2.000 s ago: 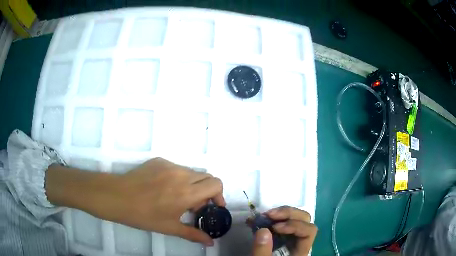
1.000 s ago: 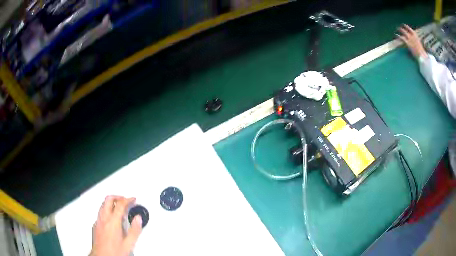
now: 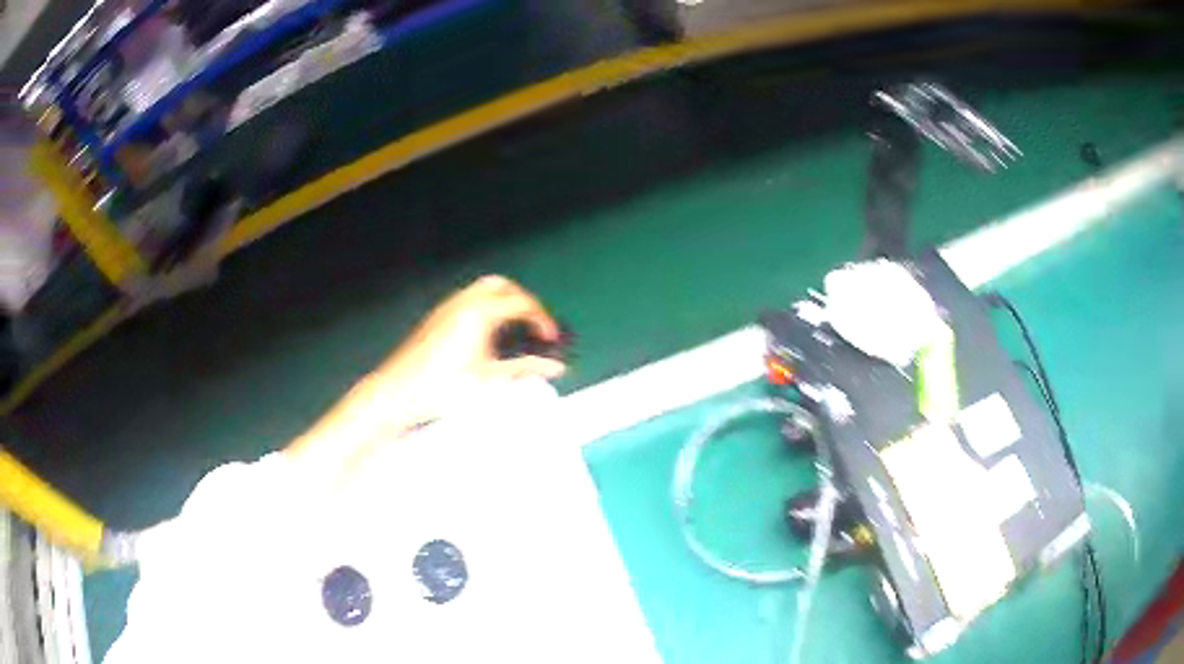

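Note:
The white foam tray (image 3: 519, 519) is overexposed, so its pockets do not show. Two round black parts lie on it, one at the left (image 3: 347, 595) and one beside it at the right (image 3: 440, 571). My left hand (image 3: 487, 335) reaches past the tray's far edge. Its thumb and fingers are closed around a third round black part (image 3: 530, 340) over the green surface behind. The picture is blurred there and the fingers partly cover this part. My right hand and the syringe are out of the picture.
The black controller (image 3: 851, 435) stands at the right, with a red light, labels, a white wad (image 3: 886, 311) and a green piece (image 3: 936, 376) on top. A clear hose (image 3: 688, 499) loops beside it. Dark cables run behind it. A yellow rail (image 3: 416, 143) crosses the back.
The view has swung towards the controller. My left hand let go of its disc on the tray, moved beyond the far edge and closed around another. My right hand and the other person's hand left view.

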